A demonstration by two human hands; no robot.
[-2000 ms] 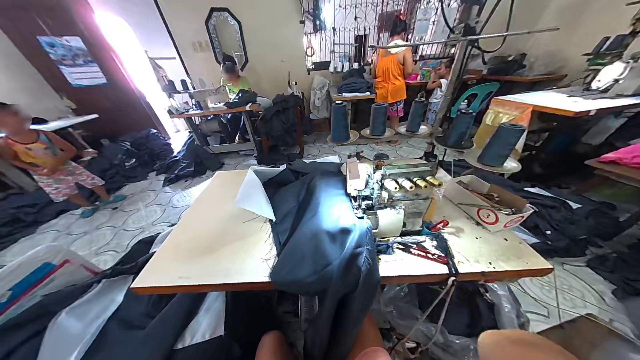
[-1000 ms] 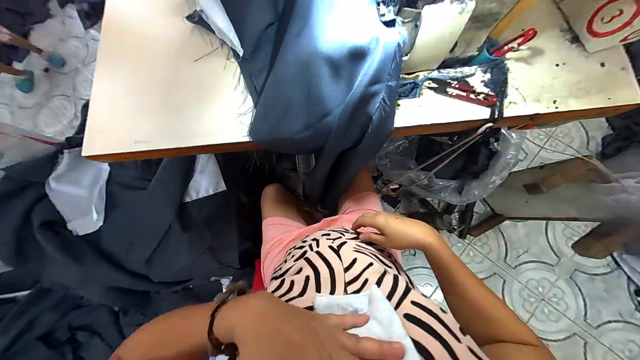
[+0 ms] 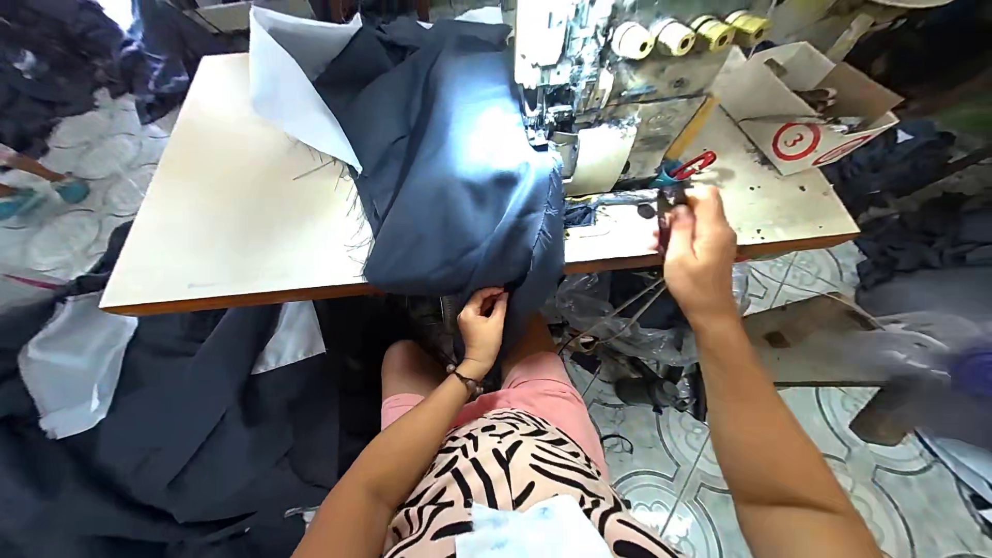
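Observation:
Dark navy fabric point(image 3: 457, 170) with frayed edges drapes over the front edge of the sewing table point(image 3: 225, 201), beside an industrial sewing machine point(image 3: 581, 85). My left hand point(image 3: 482, 325), with a bracelet at the wrist, pinches the fabric where it hangs below the table edge. Over the right part of the table, my right hand point(image 3: 699, 248) is closed around a small dark tool, blurred, perhaps thread snips. A red-handled tool point(image 3: 695, 165) lies just beyond it. A white cloth point(image 3: 531, 531) rests on my lap.
An open cardboard box point(image 3: 806, 116) holds small items at the table's right. Thread cones point(image 3: 673, 36) stand on top of the machine. Piles of dark fabric point(image 3: 186, 434) lie at the left. Clear plastic point(image 3: 643, 333) and cords hang below the table. A person's feet point(image 3: 46, 194) show at far left.
My left hand has moved from the white cloth up to the dark fabric. My right hand has moved from my lap to above the table and has taken hold of a dark tool.

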